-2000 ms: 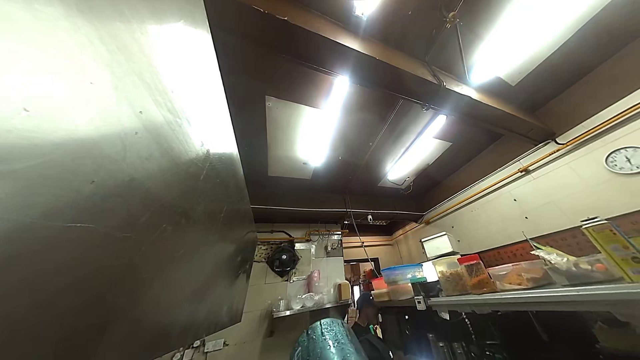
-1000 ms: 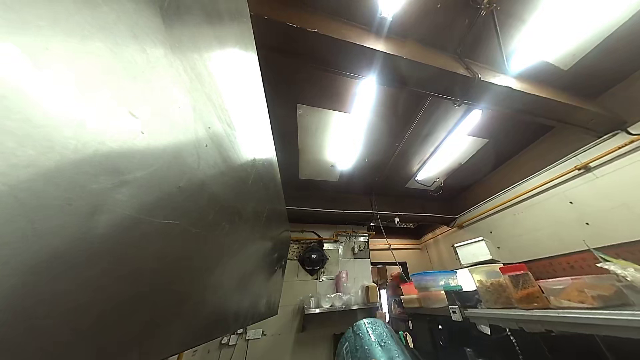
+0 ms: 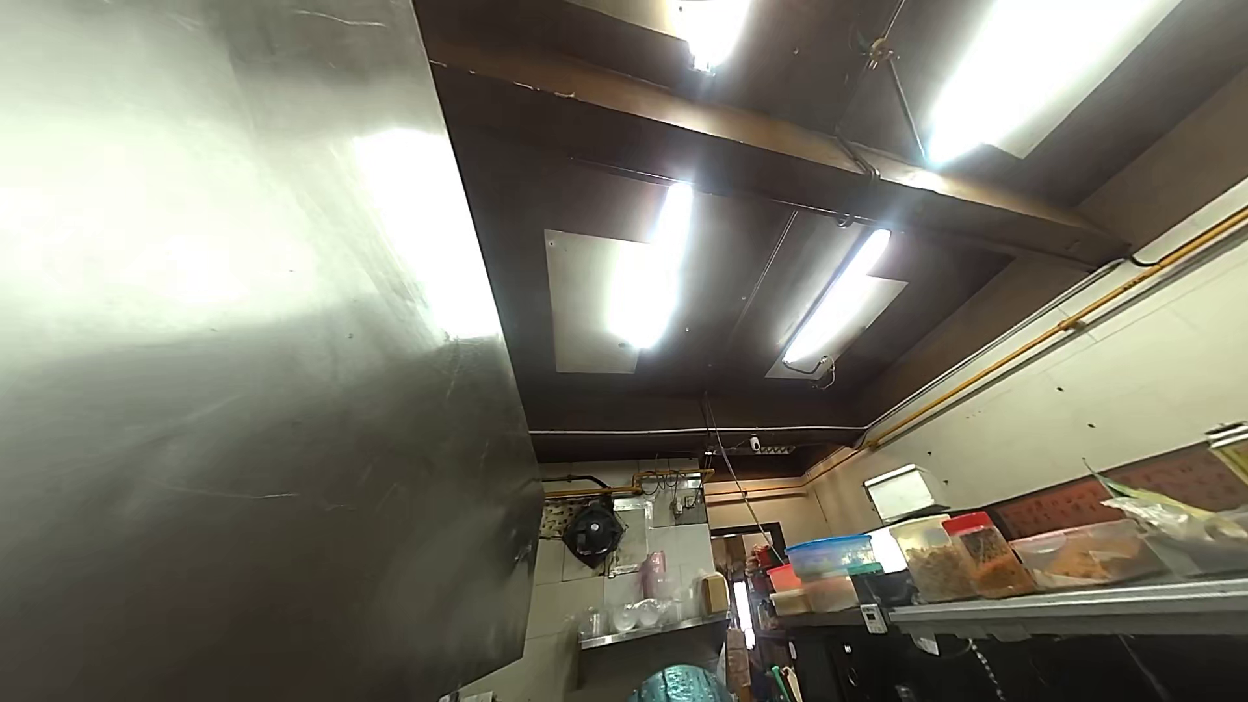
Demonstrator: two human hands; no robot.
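Neither my left hand nor my right hand shows in the head view, so what they hold or touch is hidden. The rounded top of a teal, wet-looking object [image 3: 680, 684] rises at the bottom edge; what it is I cannot tell. On the left a large brushed stainless steel panel [image 3: 244, 409] fills the view from top to bottom. Plastic food containers stand along a shelf [image 3: 1072, 603] at the right: one has a blue lid [image 3: 829, 556], another a red lid [image 3: 985, 556].
A steel wall shelf [image 3: 653, 632] holds clear and pink items below a black fan [image 3: 593, 532]. Lit tube lights [image 3: 653, 268] hang from the dark ceiling, crossed by a beam [image 3: 780, 166]. A yellow pipe [image 3: 1072, 320] runs along the right wall.
The view has shifted, so the steel panel covers more of the left side and the wall clock seen at the far right two seconds ago is out of frame.
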